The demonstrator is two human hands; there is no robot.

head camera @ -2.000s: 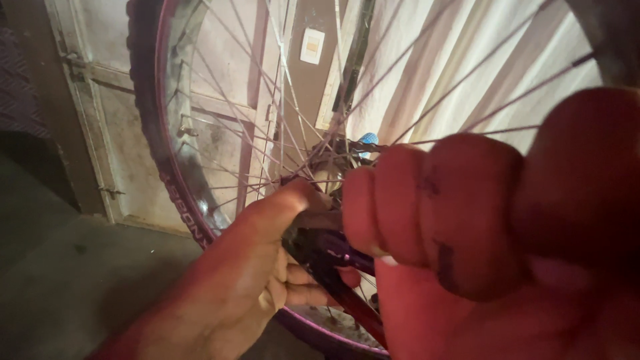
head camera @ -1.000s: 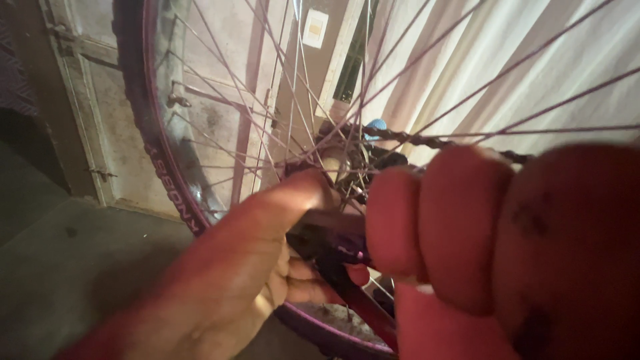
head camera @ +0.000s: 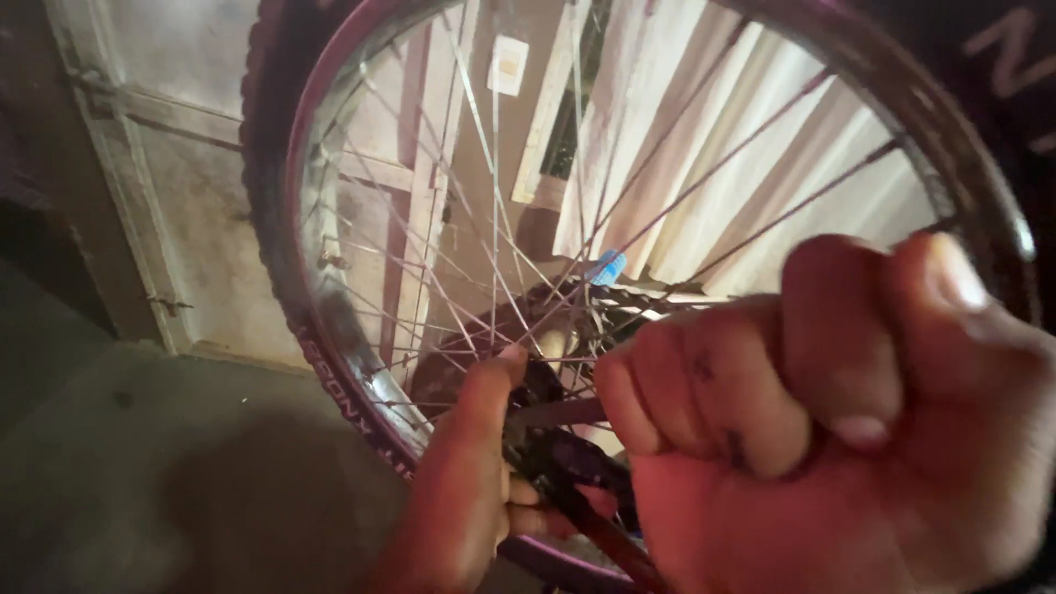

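Note:
A spoked bicycle wheel (head camera: pixel 330 272) with a knobbly tyre stands upright in front of me. My left hand (head camera: pixel 470 462) reaches around the dark frame end near the hub, thumb on the near side, other fingers behind. My right hand (head camera: pixel 792 404), large and close to the camera, is curled into a fist around the end of a dark bar-like tool (head camera: pixel 565 412), which runs left toward the part by my left hand. Its far end is hard to make out. Past the hub a bicycle chain (head camera: pixel 652 297) runs to the right, with a small blue object (head camera: pixel 606 268) just above it.
A pale panelled metal door (head camera: pixel 186 165) with a bolt stands behind at the left. A light corrugated surface (head camera: pixel 742 165) lies behind the spokes. The grey floor (head camera: pixel 91 421) shows at lower left. A wall switch plate (head camera: pixel 508 65) is seen through the wheel.
My right hand has turned, so that its thumb now shows at the upper right. My left hand stays near the hub. The view has shifted, showing more of the wheel.

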